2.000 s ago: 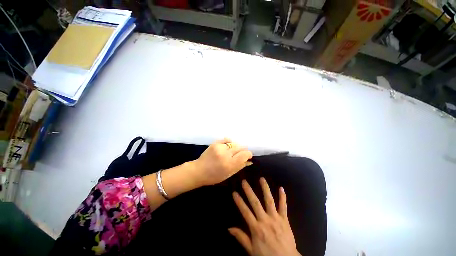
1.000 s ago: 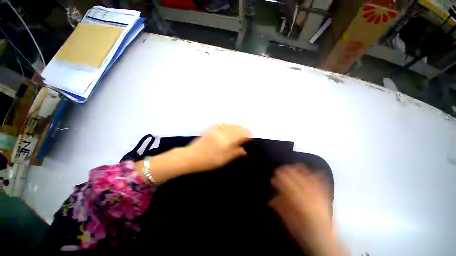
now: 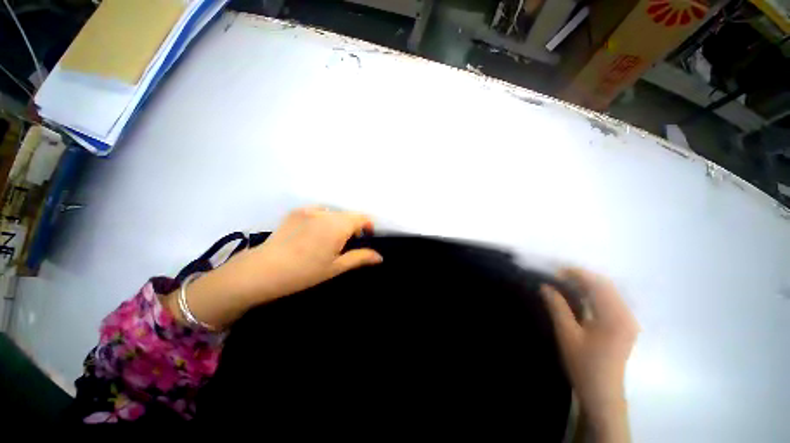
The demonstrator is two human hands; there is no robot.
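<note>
A black garment (image 3: 416, 346) lies on the white table, with a narrow black loop (image 3: 212, 253) at its upper left. My left hand (image 3: 312, 247) grips the garment's far edge between thumb and fingers. A silver bracelet and a floral cuff are on that arm. My right hand (image 3: 593, 320), somewhat blurred, is at the garment's upper right corner, with thumb and fingers around the edge. The far edge between the hands is blurred. The garment's near part is cut off by the picture's edge.
The white table (image 3: 346, 130) has a worn far edge. A stack of papers (image 3: 82, 108) with a yellowish sheet lies at the far left, above a blue-edged item and tools. A cardboard box (image 3: 637, 52) and shelving stand beyond the table.
My left hand has moved left along the far edge. My right hand has moved from flat on the cloth to the right corner and closed on it. The view has shifted slightly.
</note>
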